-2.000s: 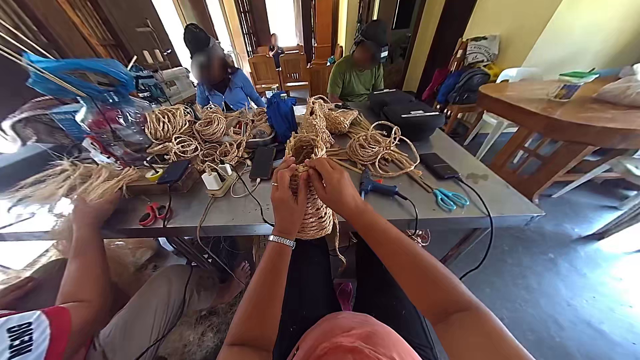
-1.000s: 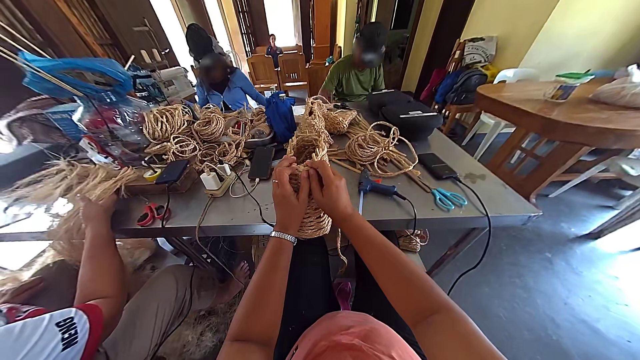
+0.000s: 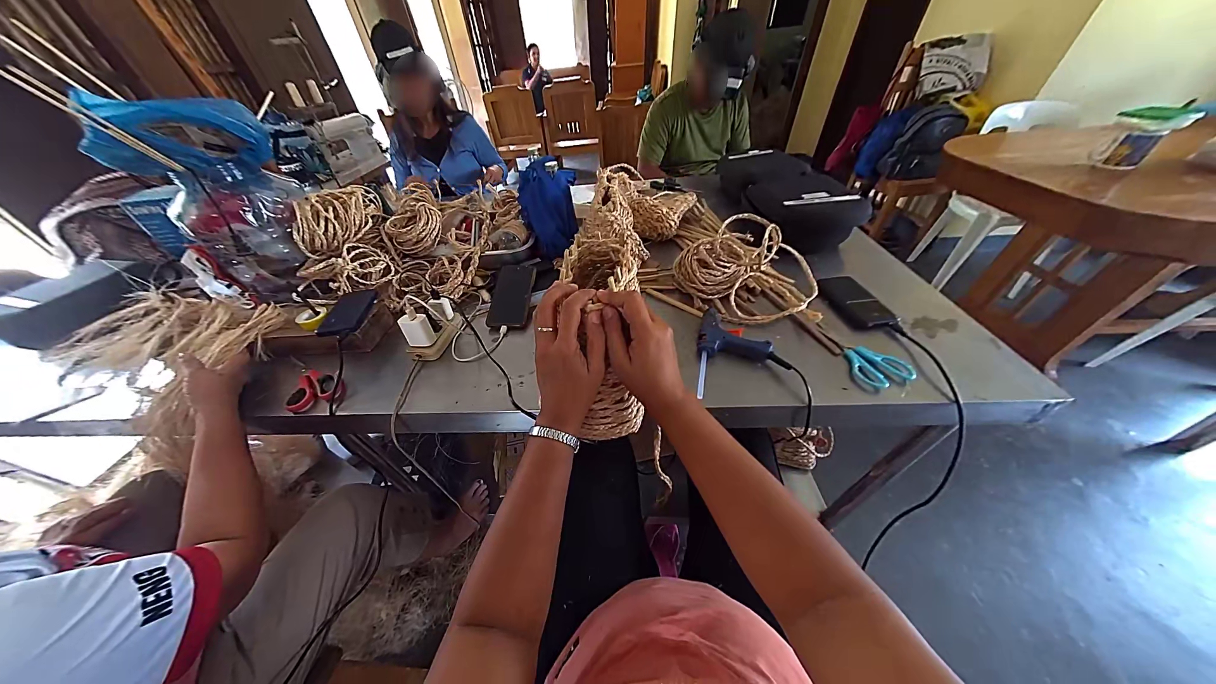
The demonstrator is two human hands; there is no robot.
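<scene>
A long woven basket of braided natural fibre point(image 3: 611, 410) lies over the table's front edge, its opening facing up. My left hand point(image 3: 568, 347), with a ring and a metal watch band, pinches the basket's rim. Right beside it my right hand point(image 3: 638, 344) grips the same rim, fingertips almost touching the left ones. A loose braided strand point(image 3: 662, 465) hangs below the basket. To the right of my hands lies a blue hot glue gun point(image 3: 731, 344), and farther right are teal-handled scissors point(image 3: 879, 369). Coiled braided rope point(image 3: 731, 266) rests behind the glue gun.
The grey table point(image 3: 978, 385) carries rope coils point(image 3: 337, 223), a smartphone point(image 3: 511, 296), a power strip with chargers point(image 3: 435, 340), red-handled scissors point(image 3: 315, 390), a black device point(image 3: 858, 302) and black cases point(image 3: 807, 204). A co-worker at left holds loose fibre point(image 3: 161, 328). Two people sit opposite. Cables hang over the edge.
My hands stay together at the basket's rim, with small finger shifts. The co-worker's arm at left has moved slightly.
</scene>
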